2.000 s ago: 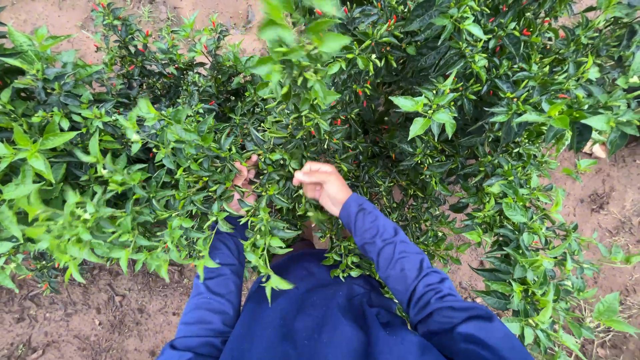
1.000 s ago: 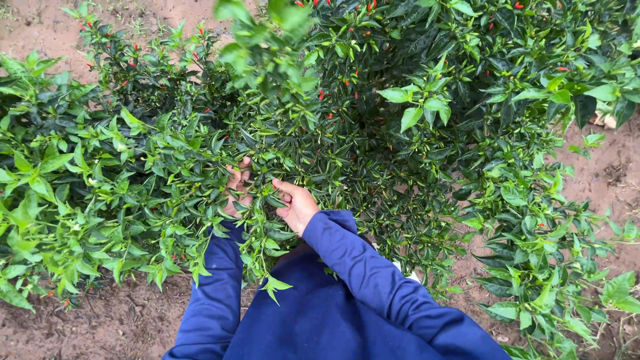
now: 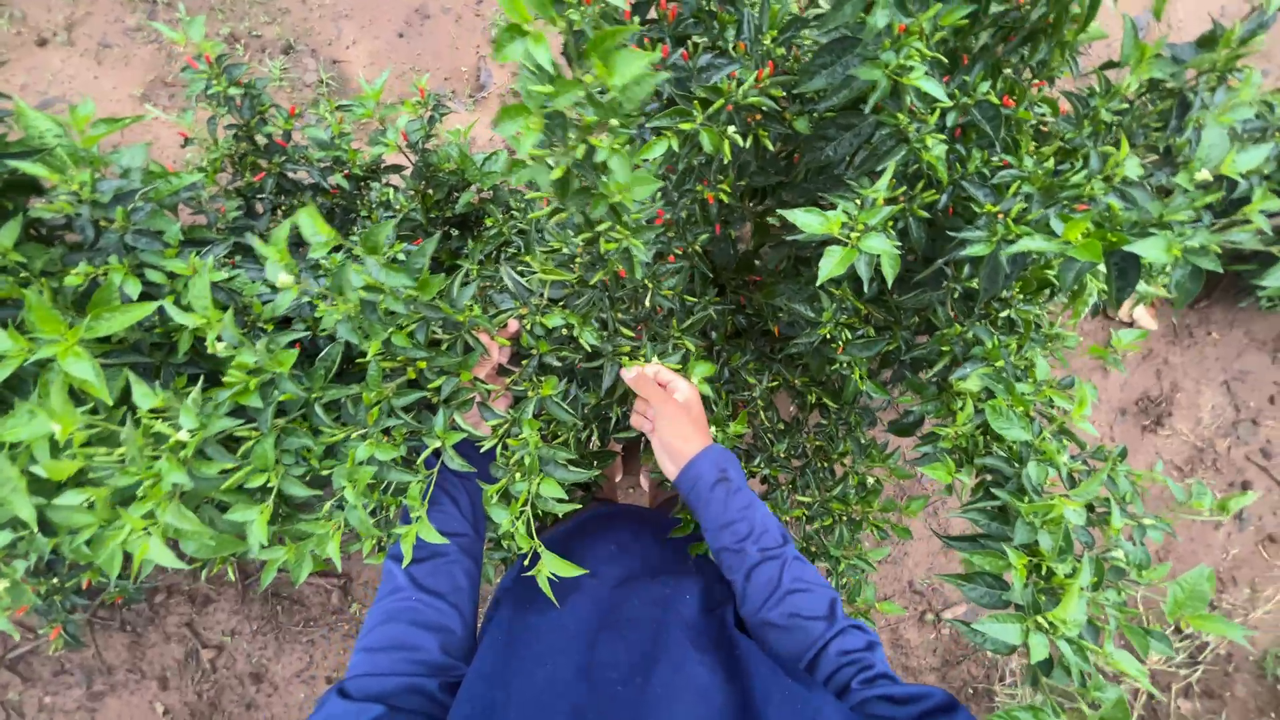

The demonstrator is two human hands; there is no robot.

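Note:
Dense chili pepper plants (image 3: 850, 240) fill the view, with small red chilies (image 3: 660, 216) and many thin green ones among the leaves. My left hand (image 3: 490, 375) is partly hidden in the foliage left of centre, at the stems; leaves cover whether its fingers hold one. My right hand (image 3: 668, 415) is just right of it, over the leaves, fingers curled and thumb near the forefinger; whether something small is between them cannot be made out. A leafy branch (image 3: 530, 500) hangs down between my two forearms, in front of my blue shirt.
Bare reddish soil (image 3: 1210, 400) shows at the right, with more soil (image 3: 200, 640) at lower left and along the top left. A pale object (image 3: 1137, 313) lies on the ground at the right. Branches spread close around both forearms.
My right hand first moved left to the foliage beside my left hand, then back to the right, away from it. My left hand has stayed among the leaves.

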